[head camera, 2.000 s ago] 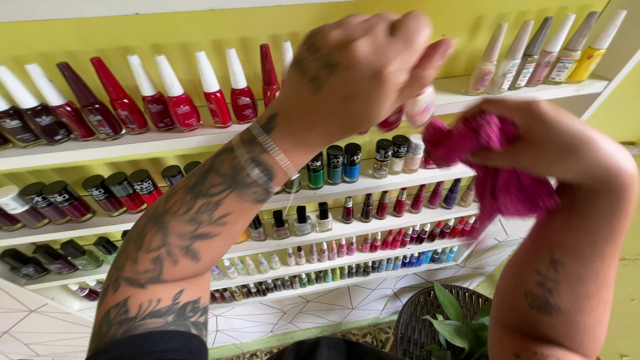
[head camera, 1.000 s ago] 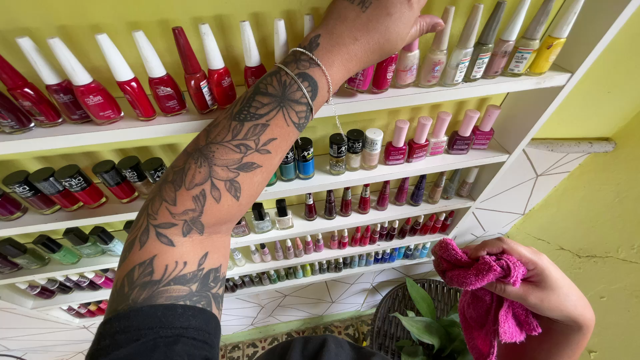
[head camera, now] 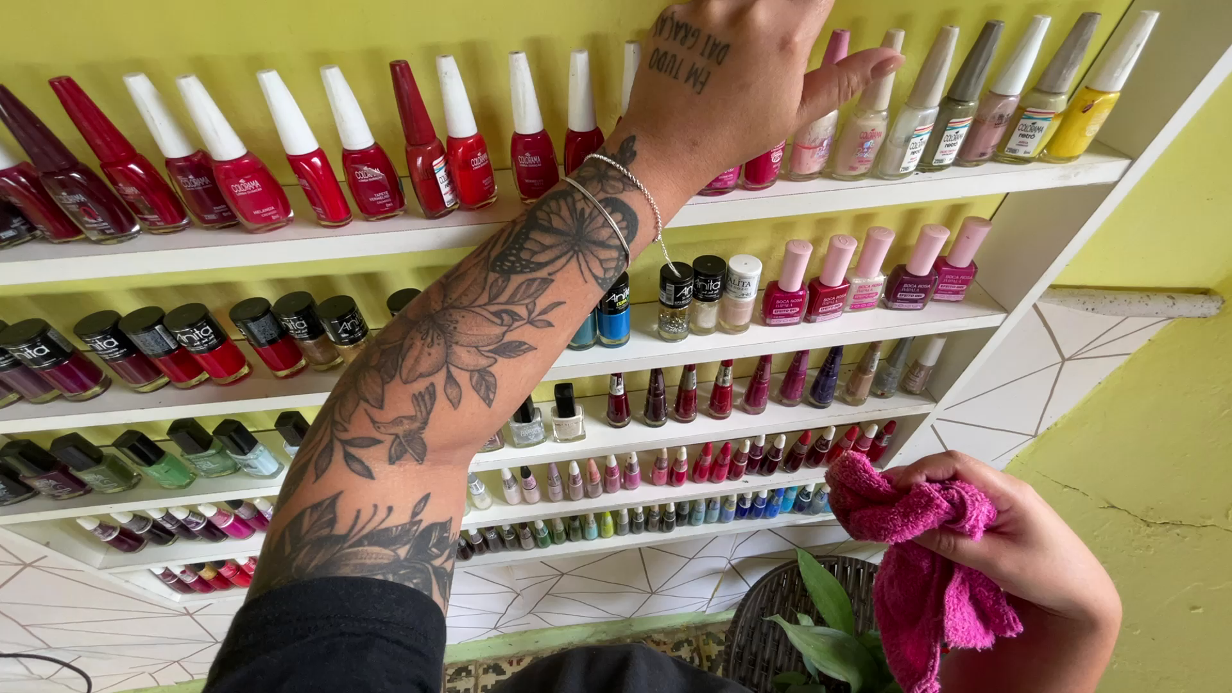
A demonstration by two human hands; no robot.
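Note:
My left hand [head camera: 736, 82] reaches over the top white shelf [head camera: 1020, 179] among the nail polish bottles, its thumb beside a pink-capped bottle [head camera: 813, 135]. The other fingers run off the top edge, so whether they hold a bottle is hidden. Red bottles with white caps, such as this nail polish bottle [head camera: 373, 178], line the shelf on the left; a yellow nail polish bottle [head camera: 1080, 120] stands at its right end. Lower right, my right hand [head camera: 1001, 529] grips a crumpled magenta terry cloth [head camera: 914, 529], held away from the shelves.
Lower shelves [head camera: 828, 332] carry more rows of polish, including pink-capped bottles [head camera: 869, 269] and small blue ones. Below at the right stand a green-leafed plant [head camera: 828, 616] and a dark woven basket [head camera: 756, 616]. A stone ledge [head camera: 1136, 302] juts from the wall.
Two seconds ago both hands were close together near the top shelf; my right hand has since moved down with the cloth. My left hand stays by the top shelf.

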